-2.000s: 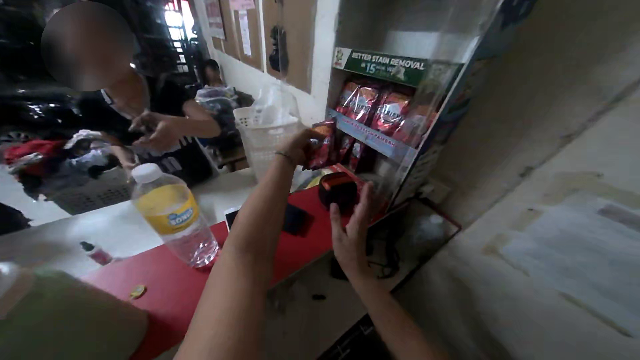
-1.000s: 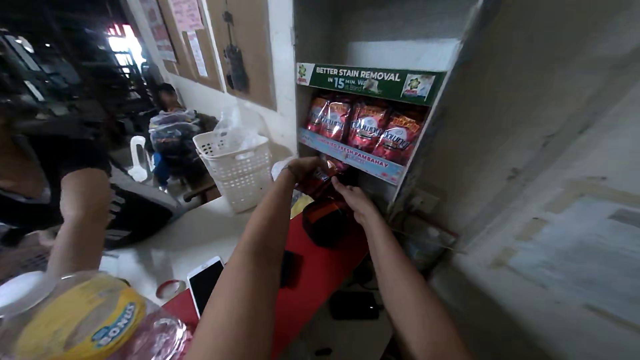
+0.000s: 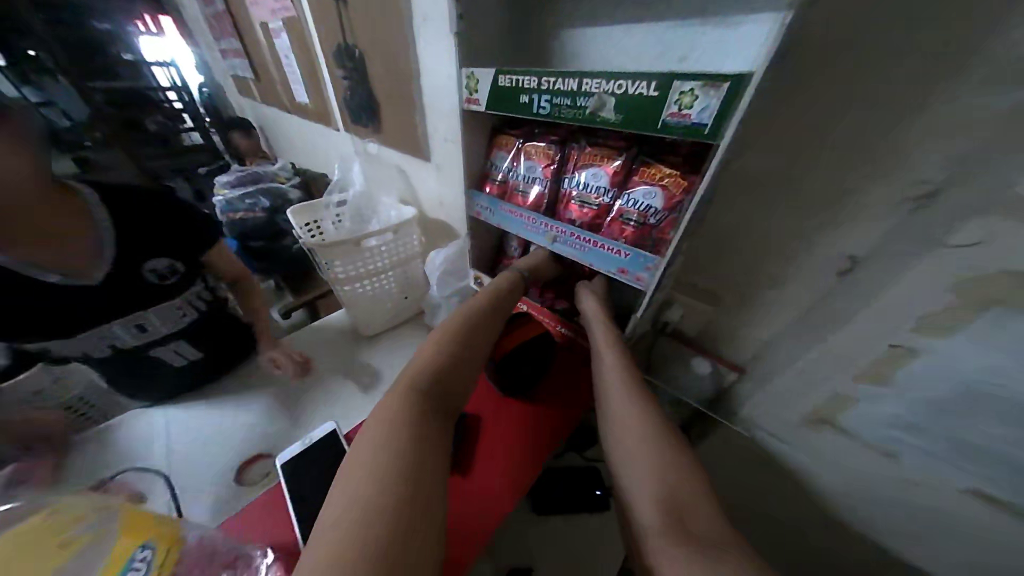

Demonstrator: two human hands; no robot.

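Note:
Both my hands reach into the lower shelf of a white display rack (image 3: 474, 160). My left hand (image 3: 540, 266) is at red sachet packs under the blue shelf strip, its fingers hidden. Beside it my right hand (image 3: 594, 298) is also partly inside, its fingertips hidden among dark red packs. What either hand grips cannot be seen. On the shelf above stand several red Downy packs (image 3: 590, 186). A black and orange rounded object (image 3: 522, 360) rests on the red counter top (image 3: 500, 464) below my hands.
White plastic basket (image 3: 372, 276) with clear bags stands left of the rack. A white smartphone (image 3: 312, 472) and large plastic bottle (image 3: 96, 544) are near the front. Across the white counter (image 3: 336, 360) is a person (image 3: 136, 280); another sits farther back. A wall borders the right.
The view has shifted toward the rack. My hands, earlier in front of the lower shelf, now reach inside it. The person across the counter has changed arm position.

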